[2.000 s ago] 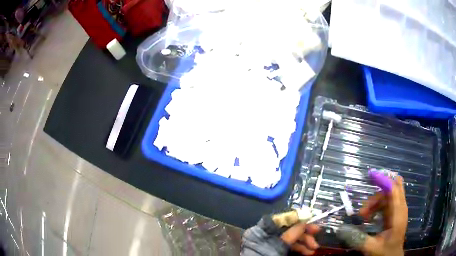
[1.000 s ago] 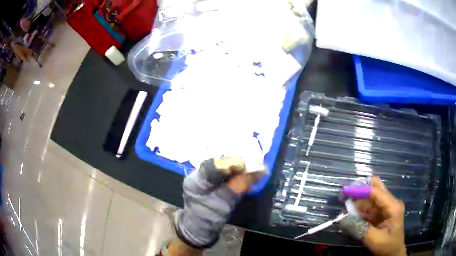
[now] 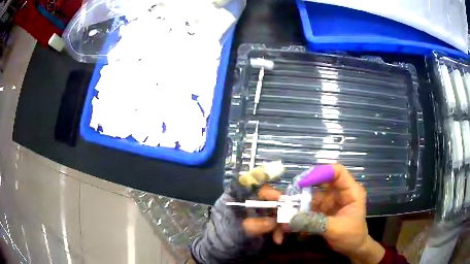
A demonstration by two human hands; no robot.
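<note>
My right hand point(image 3: 337, 206), with a purple finger cot and grey speckled wraps, grips a stemmed white part point(image 3: 263, 204) whose thin stem points left. A small white piece point(image 3: 287, 212) lies against its wider end. My left hand point(image 3: 252, 209), in a grey knit glove with beige cots, is closed around that piece from the left; its exact grip is partly hidden. Both hands are over the front edge of the ribbed clear tray point(image 3: 371, 116). Two more stemmed parts lie at the tray's left; the upper one's block end point(image 3: 262, 63) shows, the lower one's is hidden behind my left hand.
A blue bin point(image 3: 147, 149) heaped with small white pieces point(image 3: 154, 77) stands left. A flat black object point(image 3: 72, 108) lies beyond it. Another blue bin point(image 3: 350, 41) is under a white tray point(image 3: 412, 13) at the back. A tray of white units point(image 3: 458, 134) is at right.
My left hand has come back from the bin of white pieces and now meets my right hand. The stemmed part's stem has turned nearly level. The view has shifted right.
</note>
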